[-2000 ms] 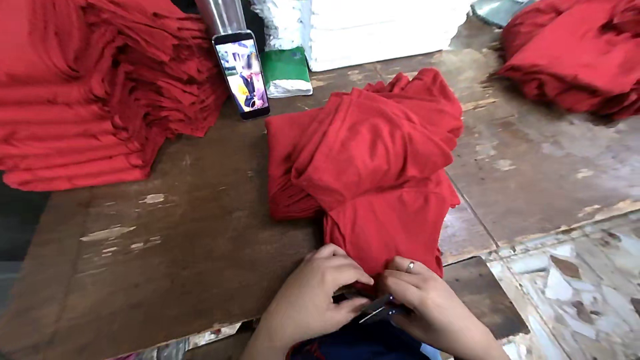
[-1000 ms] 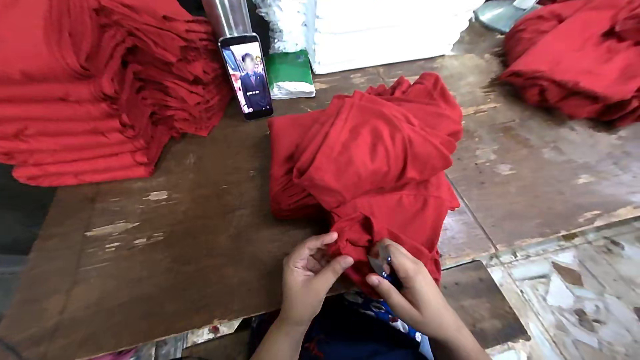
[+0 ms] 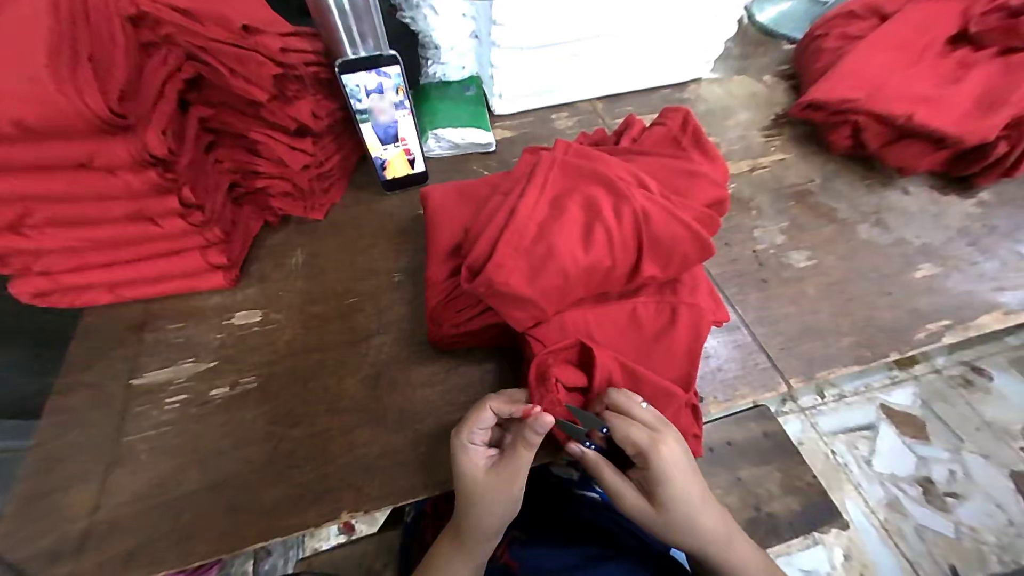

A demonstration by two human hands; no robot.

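A bundle of red fabric pieces (image 3: 592, 232) lies at the centre of the table, its lower end hanging at the front edge. My left hand (image 3: 496, 448) pinches a small bit of the red cloth or thread between thumb and index finger, beside a gathered opening in the fabric. In my right hand (image 3: 648, 456), which wears a ring, are thread snips (image 3: 580, 424), their two blades apart and pointing left toward my left fingertips. The snips' handle is mostly hidden by my fingers.
A tall stack of folded red fabric (image 3: 120, 208) stands at left, beside a smartphone (image 3: 384, 120) propped against a metal cylinder (image 3: 350, 28). Behind are a green-and-white packet (image 3: 454, 116) and a white stack (image 3: 600, 48). Another red pile (image 3: 920, 88) sits at right on the worn wooden table (image 3: 320, 384).
The bundle's lower end, spread flatter two seconds ago, is now gathered into an opening. My left hand has moved slightly down from the fabric, and the snips' blades now show plainly apart.
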